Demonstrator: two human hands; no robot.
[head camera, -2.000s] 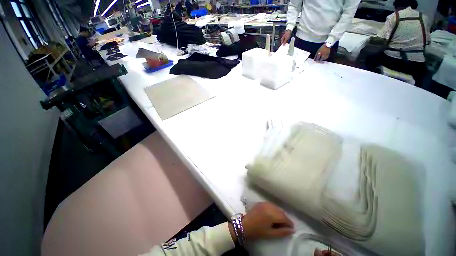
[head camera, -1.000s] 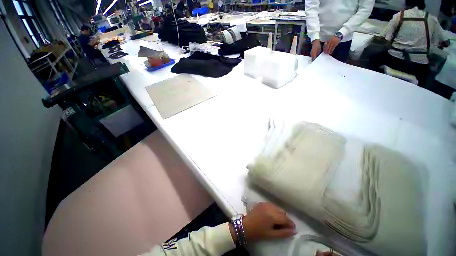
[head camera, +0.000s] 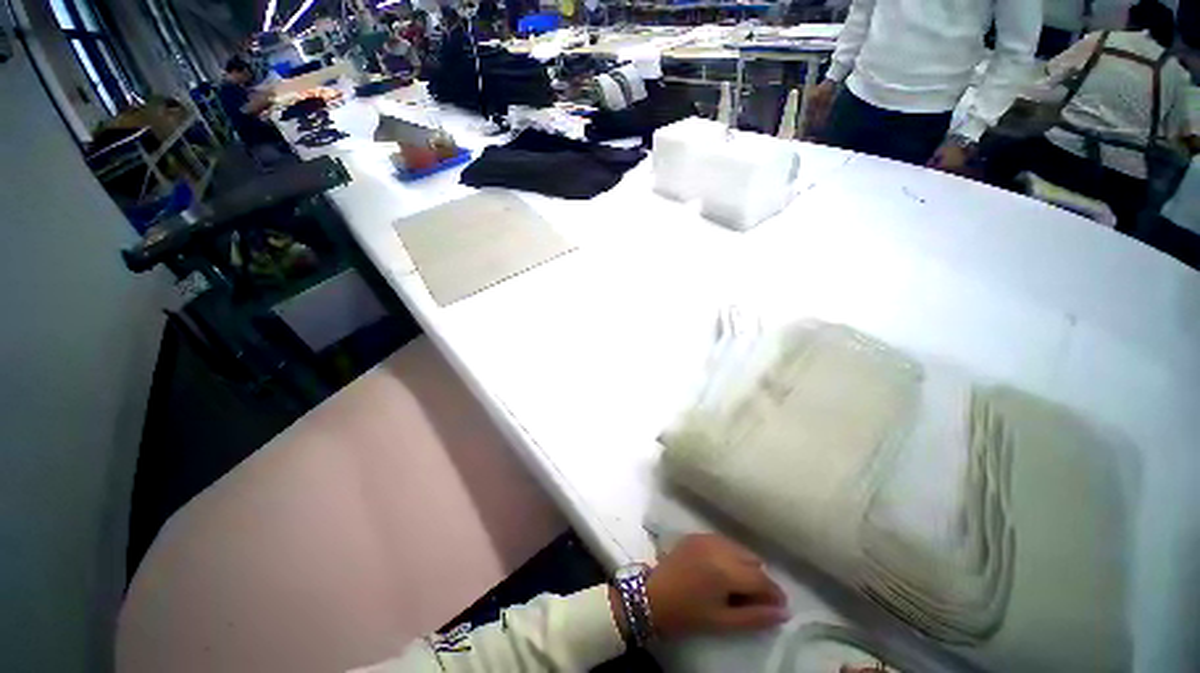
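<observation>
My left hand (head camera: 715, 588), with a metal watch at the wrist, rests on white fabric panels (head camera: 757, 644) at the table's near edge. Its fingers are curled down; whether they pinch the fabric is hidden. My right hand (head camera: 862, 668) shows only as a small bit of fingertips at the bottom edge of the picture, beside a curved cut-out in the white layers. Any tool in it is out of view. Just beyond lies a folded-back stack of beige panels (head camera: 803, 440) with a deep U-shaped gap and layered edges.
The white table (head camera: 592, 342) has a beige square sheet (head camera: 480, 243), a white block-like bundle (head camera: 724, 171), dark fabric (head camera: 553, 164) and a blue tray (head camera: 432, 161). A person in a white top (head camera: 928, 59) stands at the far edge. A pinkish surface (head camera: 342, 513) lies left.
The camera view has shifted slightly. The person across the table has lowered their hands from the table's edge. My left hand stays in place; less of my right hand shows.
</observation>
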